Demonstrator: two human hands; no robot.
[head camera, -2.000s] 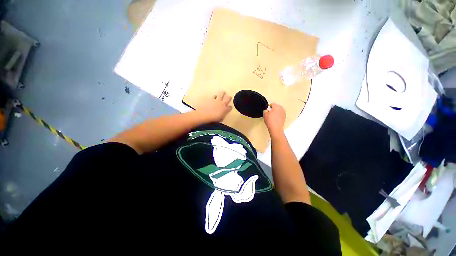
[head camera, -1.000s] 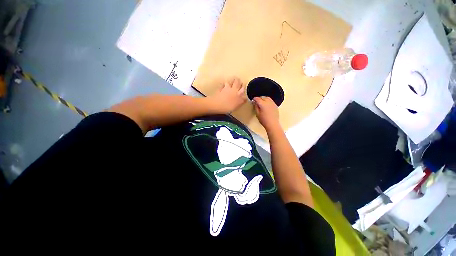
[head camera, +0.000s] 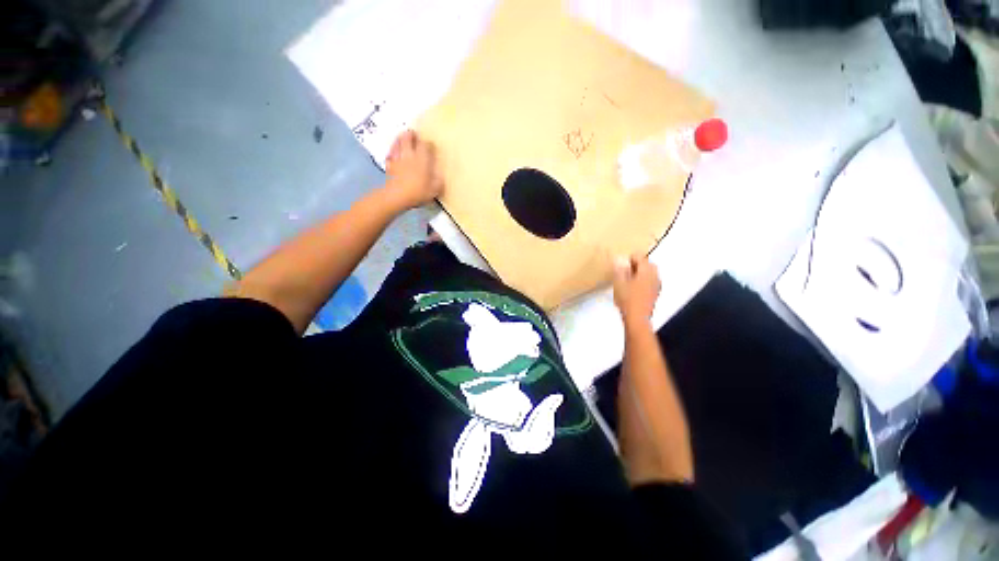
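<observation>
The tan card template (head camera: 482, 153) lies on the white table, with black cloth showing through its oval hole (head camera: 538, 203) and as a thin dark line along its curved right edge. My left hand (head camera: 413, 170) is at the template's left corner, fingers bent at the edge. My right hand (head camera: 635, 287) is at the template's lower right edge, fingertips close together. Whether either hand grips the card or cloth, or holds a small tool, cannot be made out. A clear bottle with a red cap (head camera: 711, 135) lies on the template's right part.
White paper (head camera: 378, 66) lies under the template's left side. A black fabric stack (head camera: 734, 384) is at the lower right, with a white paper pattern (head camera: 876, 274) beyond it. A dark bundle (head camera: 822, 9) is at the far edge. Striped tape (head camera: 164, 192) runs along the floor at left.
My left hand has moved from beside the oval hole out to the template's left corner. My right hand has left the hole for the lower right edge. The view has shifted.
</observation>
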